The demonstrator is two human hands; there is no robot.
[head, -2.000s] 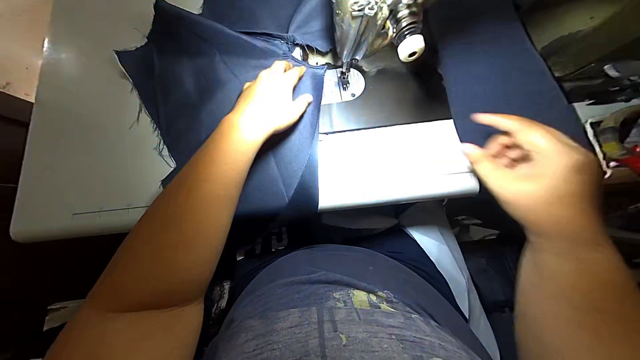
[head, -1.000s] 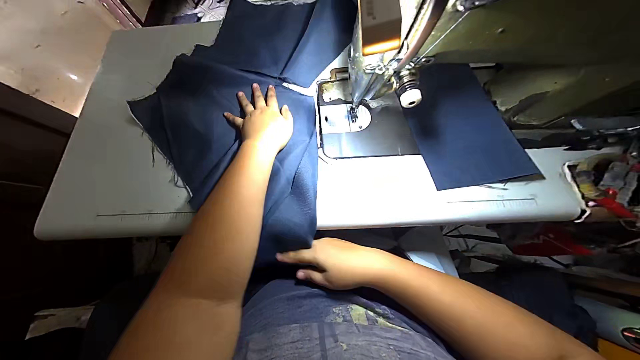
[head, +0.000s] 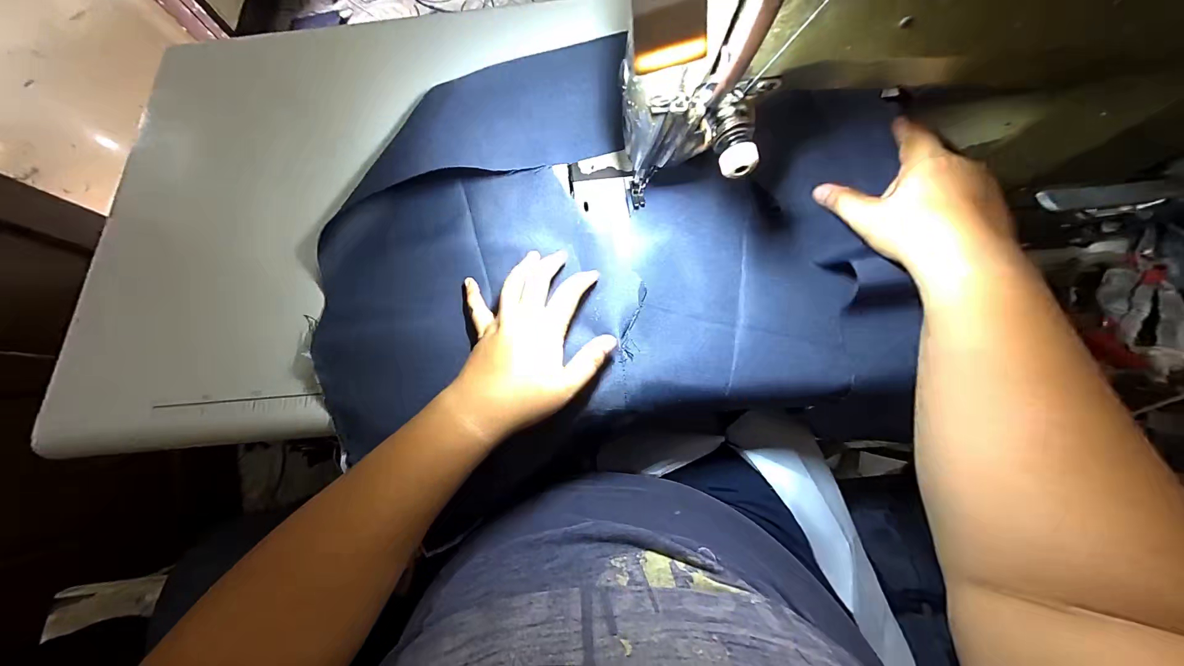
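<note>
Navy fabric [head: 684, 324] lies spread over the sewing machine's bed, on both sides of the presser foot [head: 638, 191]. My left hand [head: 532, 347] rests flat on it, fingers spread, below and left of the foot. My right hand [head: 925, 199] is over the fabric's upper right part, thumb and fingers apart; whether its fingertips touch the cloth is unclear. A curved slit with frayed threads shows in the cloth just right of my left hand. Part of the metal needle plate [head: 601, 199] shows beside the foot.
The machine head with its lit lamp [head: 671, 51] and thread tension knob [head: 738, 157] stands above the cloth. The pale table [head: 231, 231] extends to the left, with a ruler scale near its front edge. White strips [head: 805, 490] hang below the table edge. Scraps lie at the far right.
The fabric now spreads across the bed to the right, over where the bare plate and white table front showed. My right hand has moved from the front edge to the upper right.
</note>
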